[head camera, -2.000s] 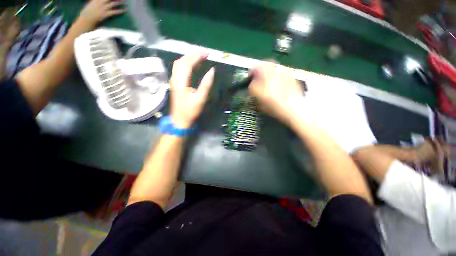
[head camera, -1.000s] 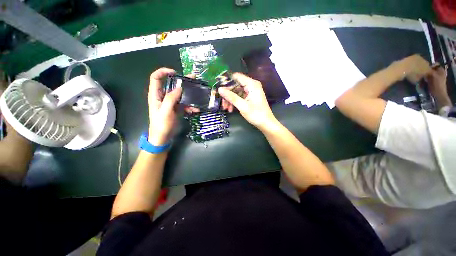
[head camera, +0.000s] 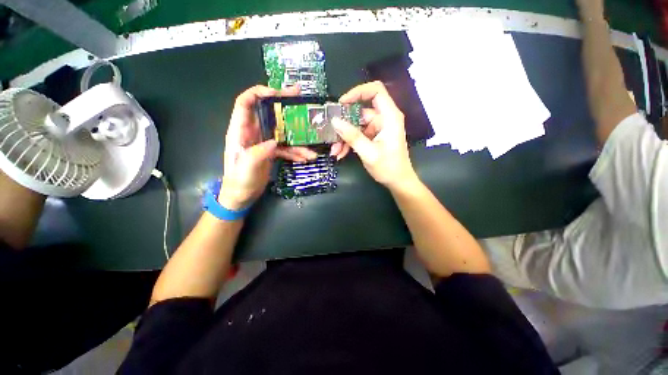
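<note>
A black housing (head camera: 268,121) is held level above the bench mat, its left end in my left hand (head camera: 247,150). A green circuit board (head camera: 299,124) with a silver shield lies over the housing. My right hand (head camera: 381,139) holds the board's right end, thumb on the silver part. Whether the board is fully seated cannot be told. The row of boards (head camera: 306,178) lies on the mat beneath and shows above and below my hands; its middle is hidden. A blue wristband (head camera: 223,208) is on my left wrist.
A white fan (head camera: 110,139) with a pale cable stands at left. A dark slab (head camera: 392,80) lies right of my hands, beside fanned white paper sheets (head camera: 476,88). The white ledge (head camera: 351,23) runs behind. Another person's arm (head camera: 602,80) reaches over the bench at right.
The green board, tilted and blurred above the housing a second ago, now lies flat over it, covering most of its dark inside. The neighbour's arm at right now stretches towards the belt.
</note>
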